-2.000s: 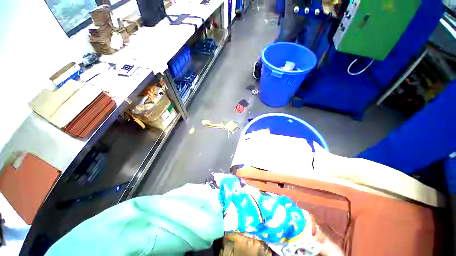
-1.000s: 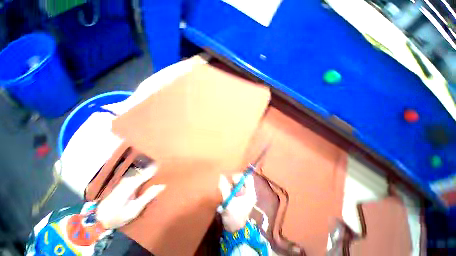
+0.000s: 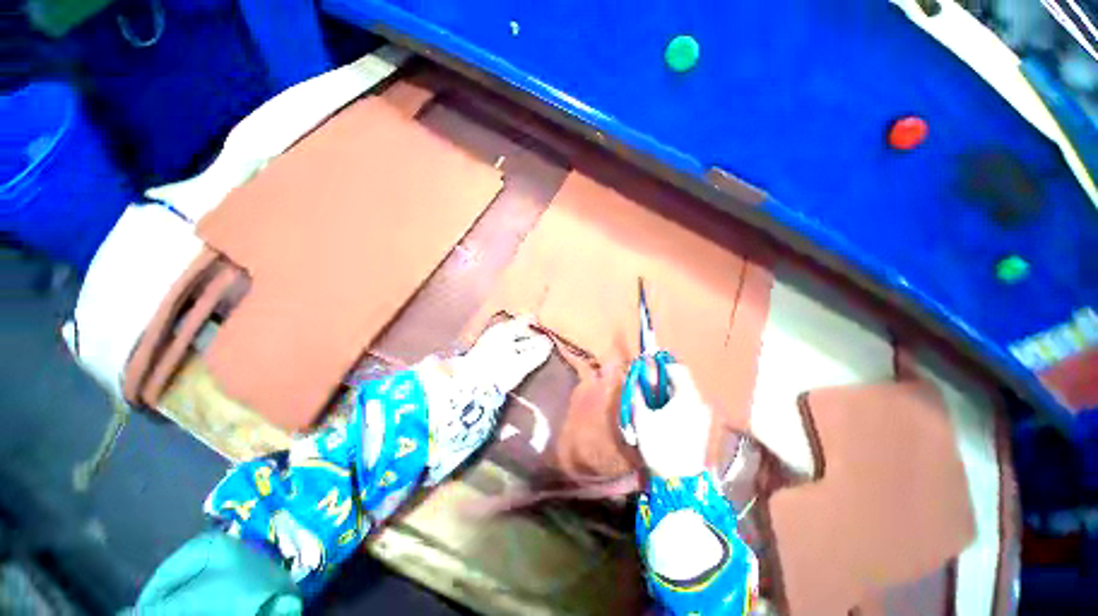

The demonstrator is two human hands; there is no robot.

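My right hand (image 3: 674, 424) holds scissors (image 3: 648, 349) with teal-blue handles; the blades point up over the brown sheet material (image 3: 626, 259). My left hand (image 3: 496, 371) lies on the near edge of that sheet, beside a dark cut edge; its fingers look bent, and whether they pinch the sheet is unclear. A brown cut panel (image 3: 349, 241) with notched corners lies flat to the left. Another notched brown panel (image 3: 885, 481) lies to the right, over pale material. The dark reddish-brown press bed (image 3: 464, 271) shows between the left panel and the sheet.
The blue press beam (image 3: 542, 42) with green and red buttons runs across the back. Pale sheet material (image 3: 133, 259) and narrow brown offcuts (image 3: 181, 325) hang at the bed's left edge. A blue tub (image 3: 36, 138) stands on the floor at far left.
The view has swung from the bench to the press, then further right. Since one second ago, my left hand has moved right, closer to the scissors, and the left panel lies flat apart from the sheet.
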